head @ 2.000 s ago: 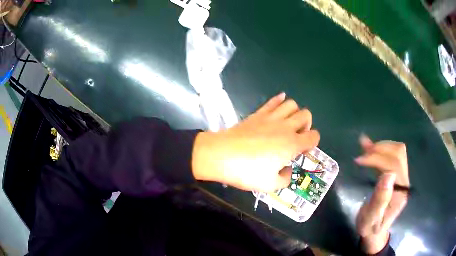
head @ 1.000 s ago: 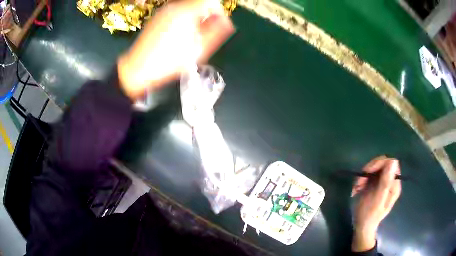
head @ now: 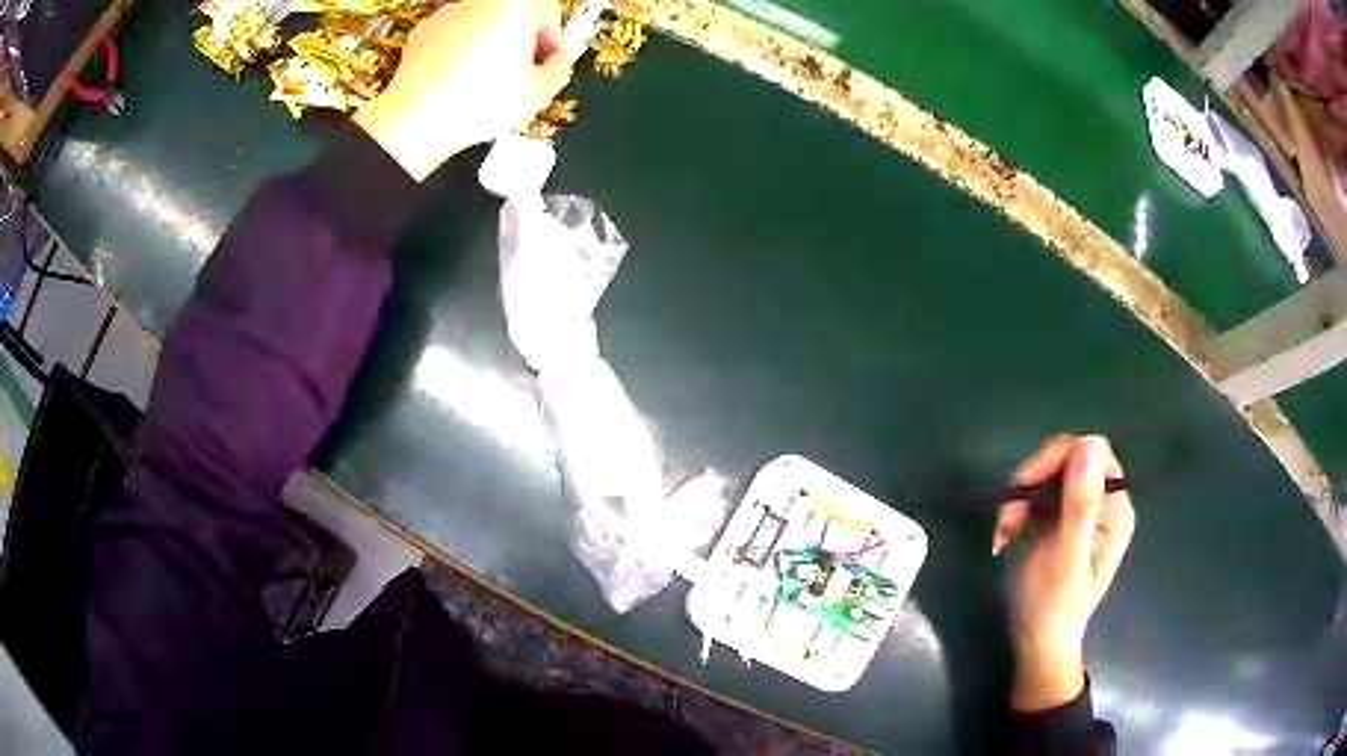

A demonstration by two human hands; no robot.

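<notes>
The white socket housing (head: 813, 573) lies open on the dark green bench, with a green circuit board (head: 838, 586) and thin wires inside. Its cord, in a clear plastic bag (head: 598, 428), runs up to a white plug (head: 517, 166). My left hand (head: 473, 74) is at the pile of gold contact strips (head: 328, 62) at the upper left; its fingertips are by a bright strip-like piece, and I cannot tell whether it is gripped. My right hand (head: 1067, 539) holds slim black tweezers (head: 975, 496) to the right of the housing, not touching it.
A worn pale rail (head: 946, 148) curves behind the bench (head: 768, 281). Beyond it, another white unit (head: 1183, 138) with a bagged cord lies on the brighter green belt (head: 1019, 74). Red-handled pliers (head: 98, 83) are at the far upper left. A black bin (head: 67, 488) is at the lower left.
My left hand has left the housing and moved up left to the gold strips. The housing shows shifted left and lower than at first. My right hand has closed around the tweezers, which point left.
</notes>
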